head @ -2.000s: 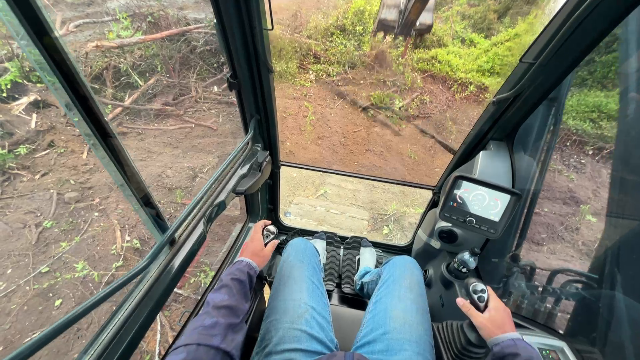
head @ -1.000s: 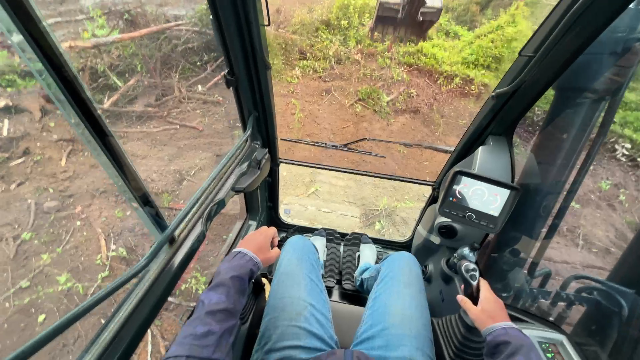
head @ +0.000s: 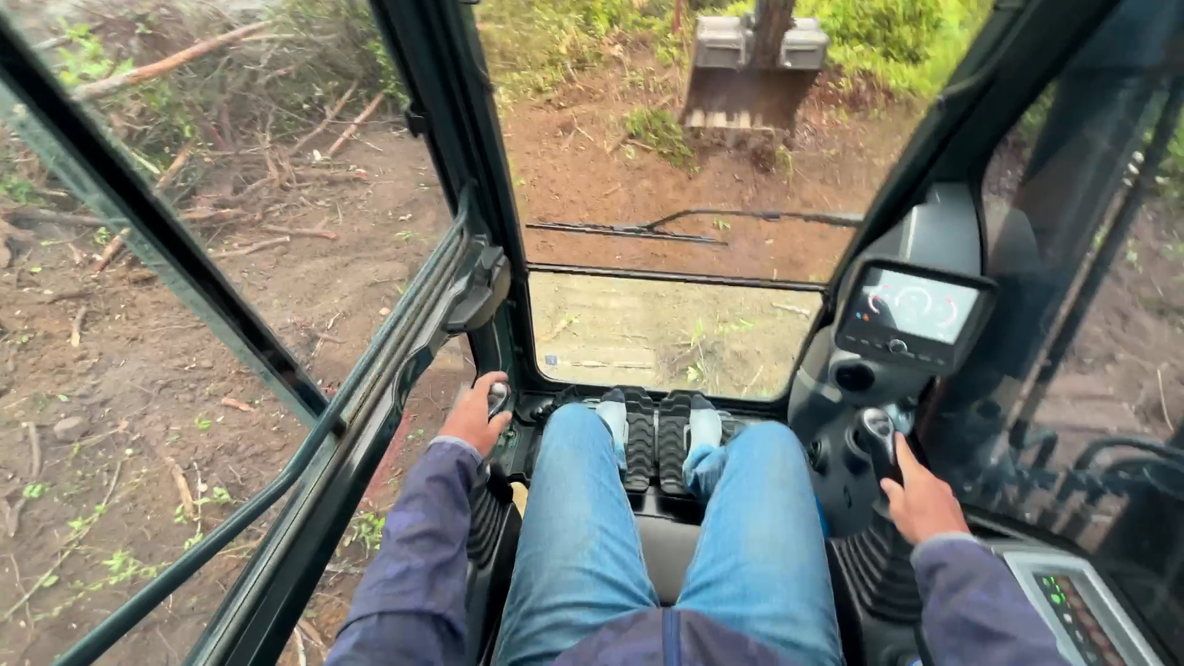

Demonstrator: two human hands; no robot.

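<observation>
I sit in an excavator cab. My left hand (head: 477, 413) is closed around the left joystick (head: 499, 398), beside the cab's left pillar. On the right, my right hand (head: 919, 497) grips the right joystick (head: 877, 442), with a black rubber boot (head: 885, 564) below it. Beyond the windshield, the excavator bucket (head: 754, 79) hangs from its arm, its toothed edge low over reddish soil. Both my feet are at the ribbed black pedals (head: 639, 439) between my knees.
A display monitor (head: 916, 310) stands on the right pillar, and a lit control panel (head: 1078, 615) is at lower right. The windshield wiper (head: 638, 231) crosses the glass. Outside to the left lie cut branches (head: 171, 60) and brush; green bushes (head: 888, 37) grow behind the bucket.
The bucket has come lower in the view, with its toothed edge now showing. The wiper was across the glass one second ago too, in a different pose two seconds ago. My right hand and joystick have shifted left.
</observation>
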